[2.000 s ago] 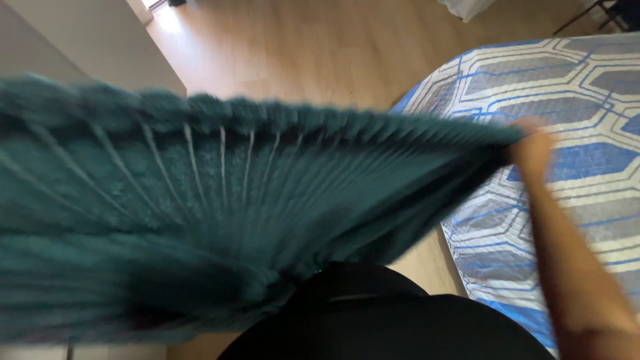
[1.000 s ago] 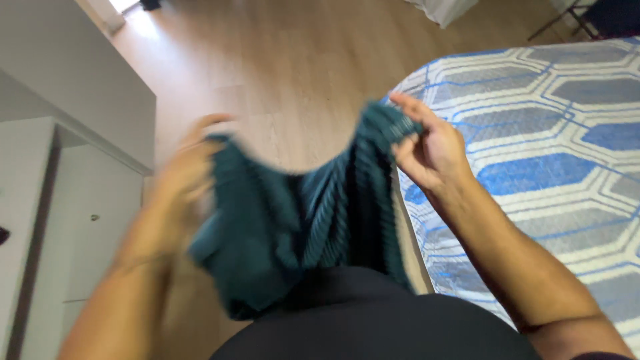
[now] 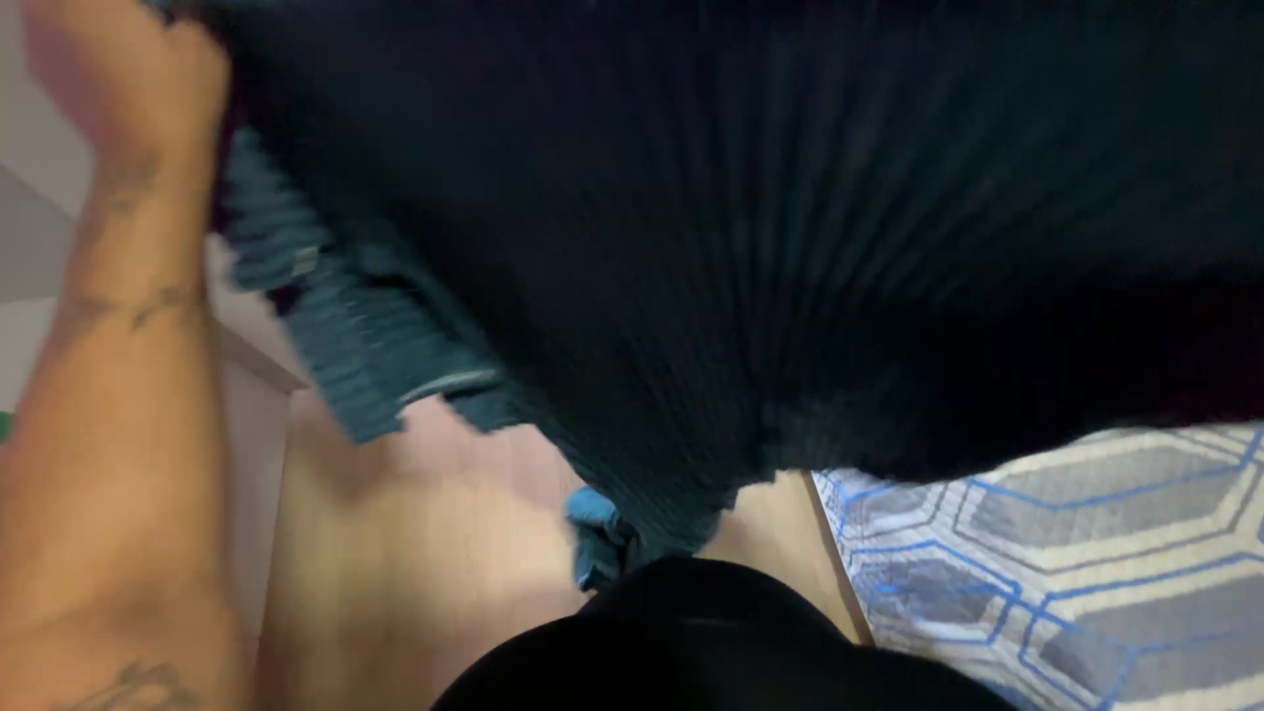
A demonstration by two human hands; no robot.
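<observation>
A dark teal ribbed cloth (image 3: 691, 247) is spread wide across the upper part of the head view and hangs down towards my body in folds. Its upper left corner is gripped by my left hand (image 3: 148, 79), raised at the upper left with the fingers closed. A lighter teal edge of the cloth dangles below that hand. The right side of the cloth runs out of the picture, and my right hand is not visible. The lower end of the cloth gathers just above my dark clothing.
To the right lies a bed with a blue, grey and white patterned quilt (image 3: 1106, 553). Wooden flooring (image 3: 395, 573) runs between the bed and pale furniture (image 3: 247, 425) on the left.
The cloth was bunched between both hands a second ago and is now spread wide. My left hand has moved up to the left; my right hand has gone out of view.
</observation>
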